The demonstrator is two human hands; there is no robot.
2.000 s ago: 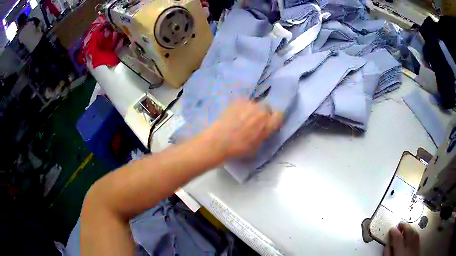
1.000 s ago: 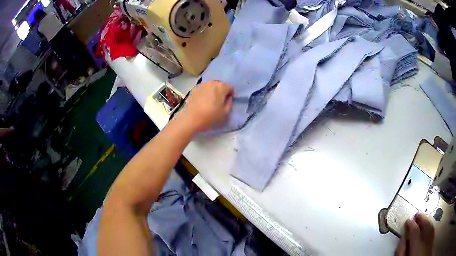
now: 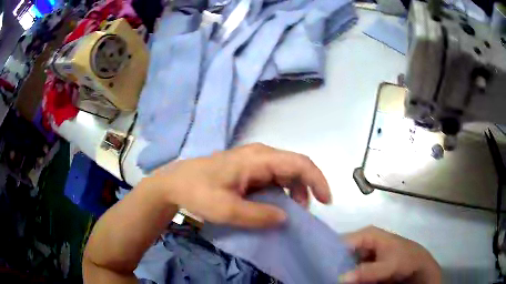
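Observation:
A light blue strip piece (image 3: 288, 238) is between my two hands above the table's front edge, slightly blurred. My left hand (image 3: 244, 186) holds its left part, with the thumb on top of the cloth. My right hand (image 3: 383, 258) holds its right end, low in the picture and partly cut off by the bottom edge. The pile of blue strips (image 3: 222, 83) lies fanned out behind my left hand. The sewing machine head (image 3: 444, 72) stands at the right over its lit needle plate (image 3: 399, 138).
A cream-yellow machine head (image 3: 114, 61) stands at the far left. Dark scissors or snips (image 3: 497, 166) lie at the right edge. A loose blue piece (image 3: 388, 34) lies behind the needle plate. Crumpled blue cloth (image 3: 188, 260) hangs below the table edge.
The view has shifted right. My left hand has moved from the pile to the front edge with a strip. My right hand has left the needle plate and now holds the strip's other end.

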